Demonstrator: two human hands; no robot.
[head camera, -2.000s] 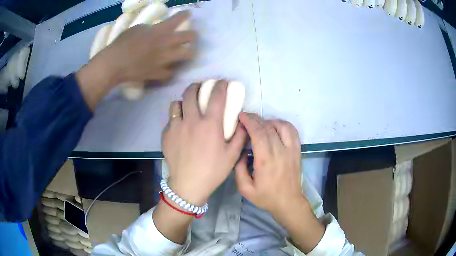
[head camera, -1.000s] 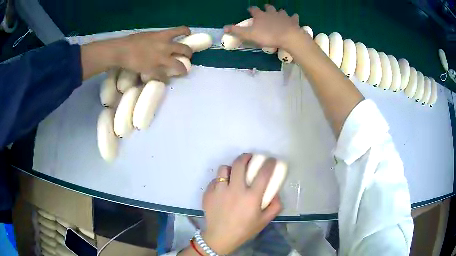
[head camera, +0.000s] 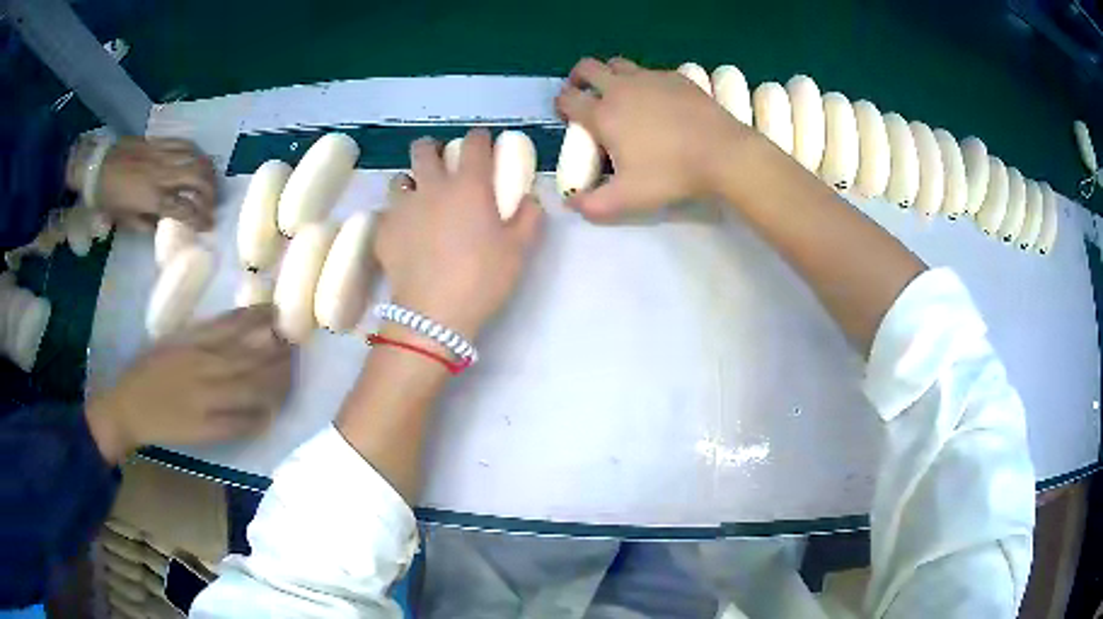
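My left hand (head camera: 450, 242), with a white coiled bracelet and a red cord at the wrist, is on the bench sheet around two cream housings; one housing (head camera: 514, 173) shows beside its fingers, the other is mostly hidden. My right hand (head camera: 647, 139) is at the back edge of the sheet, its thumb and fingers around another cream housing (head camera: 579, 160). A row of several housings (head camera: 875, 148) stands on edge side by side, running from behind my right hand to the right. Several more housings (head camera: 319, 184) lie in a group left of my left hand.
A coworker's two hands (head camera: 208, 377) reach in from the left among housings. A dark green belt (head camera: 472, 36) runs behind the bench sheet (head camera: 629, 399). A carton (head camera: 157, 502) with housings is below left. A small corded piece (head camera: 1085, 145) lies at the far right.
My left hand has moved up and left with its housings to the back of the sheet. My right hand now holds its housing more upright. The coworker's hands have moved left and down.
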